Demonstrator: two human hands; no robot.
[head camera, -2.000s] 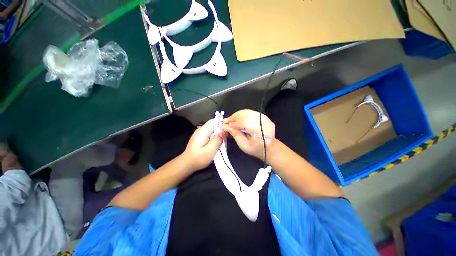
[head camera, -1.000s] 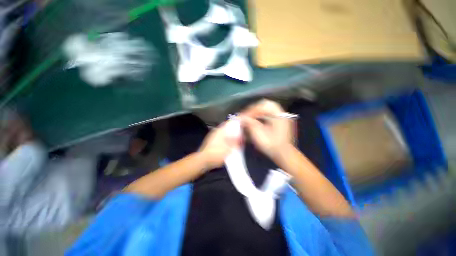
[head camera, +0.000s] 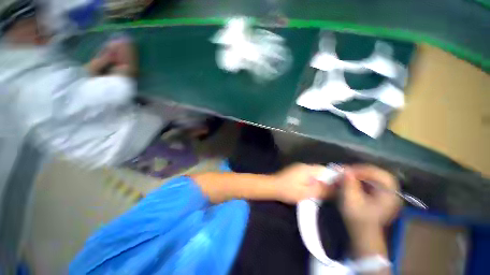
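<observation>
The white headband shell (head camera: 309, 225) hangs in front of my lap, blurred, its lower part near the bottom edge of the picture. My left hand (head camera: 303, 183) is closed on the upper arm end of the shell. My right hand (head camera: 370, 196) is beside it, fingertips at the arm end, with a thin silvery tool (head camera: 411, 199) sticking out to the right of the fingers. The exact grip and any wires are too blurred to tell.
Several white shells (head camera: 352, 91) lie on the green bench (head camera: 177, 70) beside a cardboard sheet (head camera: 446, 107). A clear plastic bag (head camera: 252, 51) is left of them. A blue tote (head camera: 400, 236) is at lower right. Another person's sleeve (head camera: 80, 113) and hand are at left.
The view has swung to the left, so the bench, bag and shells stand further right and the other person shows more. Both hands remain together at the shell's arm end.
</observation>
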